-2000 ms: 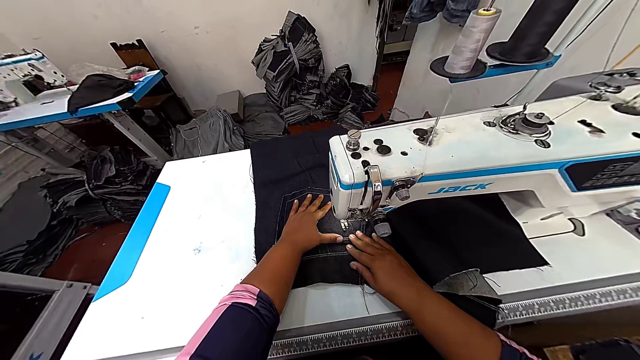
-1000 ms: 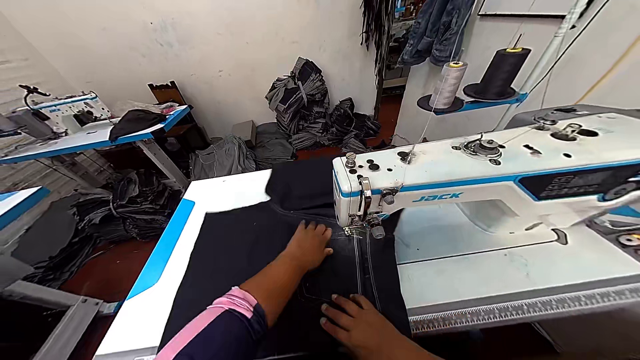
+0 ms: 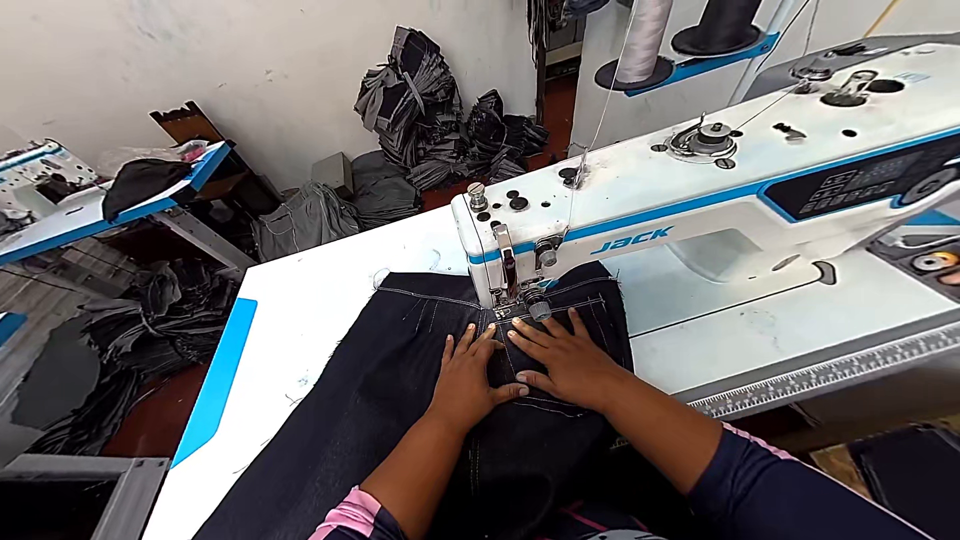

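A dark denim garment piece (image 3: 375, 375) with light stitched lines lies on the white sewing table (image 3: 315, 300). It passes under the presser foot (image 3: 504, 309) of a white and blue Jack sewing machine (image 3: 675, 202). My left hand (image 3: 471, 375) rests palm down on the denim, just in front of the foot, fingers spread. My right hand (image 3: 566, 360) lies flat on the same denim to the right, its fingertips close to the foot and the tension knob. Both thumbs nearly meet between the hands. Neither hand grips anything.
Thread cones (image 3: 645, 45) stand behind the machine head. A measuring tape (image 3: 825, 375) runs along the table's front edge. Bundles of dark fabric (image 3: 420, 105) are piled by the wall, with more cloth (image 3: 150, 337) at left. Another blue-edged table (image 3: 112, 199) stands at the far left.
The denim lies differently under the machine, with part of it now right of the foot. My right hand has moved up from the lower part of the cloth to beside the foot, near my left.
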